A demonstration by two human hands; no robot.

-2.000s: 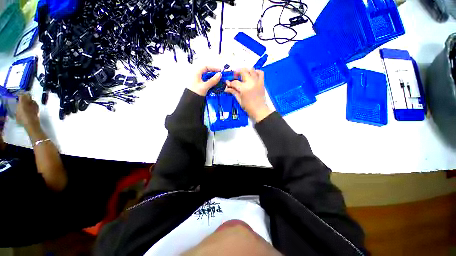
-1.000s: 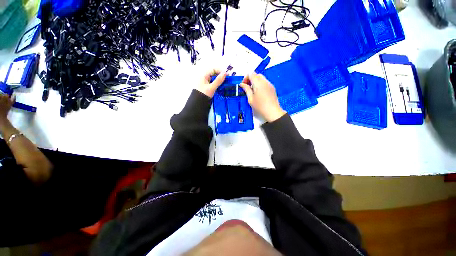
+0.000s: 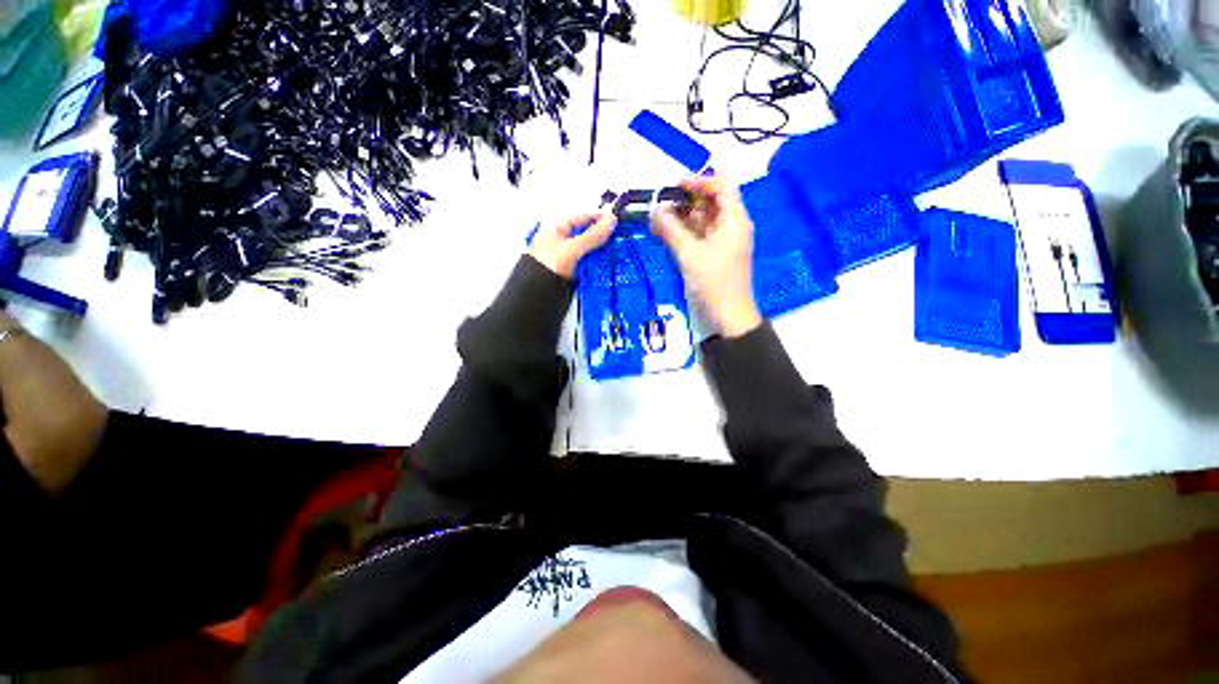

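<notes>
A bright blue blister tray (image 3: 638, 297) lies on the table between my hands. A black cable bundle (image 3: 644, 199) is held over the tray's far end, with thin leads running down to two plugs (image 3: 654, 334) at the near end. My left hand (image 3: 572, 243) pinches the bundle's left end. My right hand (image 3: 714, 254) holds its right end. The fingers partly hide the bundle and the tray's far part.
A large black cable pile (image 3: 308, 107) lies upper left. Stacked blue trays (image 3: 909, 100) fan out on the right, near a single tray (image 3: 965, 281), a retail box (image 3: 1059, 254) and a grey bucket (image 3: 1160, 254). A neighbouring person's arm (image 3: 47, 401) is far left.
The cable bundle has come up from the tray's far recess and is now held between both hands. The tray shows slightly lower. The neighbour's hand has gone out of view.
</notes>
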